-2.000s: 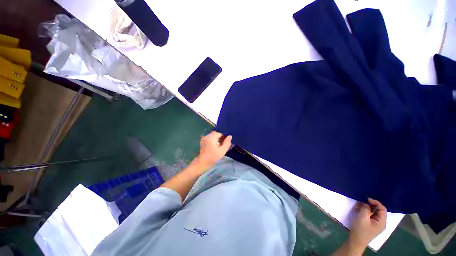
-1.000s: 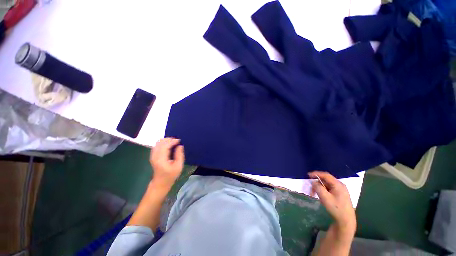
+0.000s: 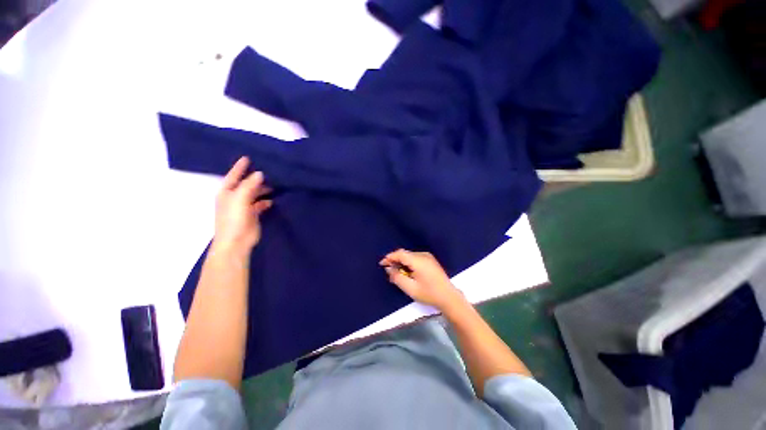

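A dark navy garment (image 3: pixel 319 252) lies spread on the white table, its lower border along the front edge. Two narrow sleeve-like parts (image 3: pixel 269 88) stick out towards the upper left. My left hand (image 3: pixel 240 210) is over the base of the nearer one, fingers apart, palm down, with no object seen in it. My right hand (image 3: pixel 424 275) is over the lower right of the garment, fingers curled round a tiny tool with a yellowish spot, perhaps thread snips. The tool is mostly hidden by the fingers.
A navy garment heap (image 3: pixel 579 76) lies at the upper right, over a cream bin (image 3: pixel 642 147). A phone (image 3: pixel 142 347) and black flask (image 3: pixel 35 352) lie at the lower left, with an off-white cloth (image 3: pixel 32 385). A whitish bin (image 3: pixel 655 340) with navy pieces stands at the lower right.
The view has turned to the right. My left hand has left the garment's lower left corner and reached up to the sleeve-like part. My right hand has moved from the lower border onto the cloth.
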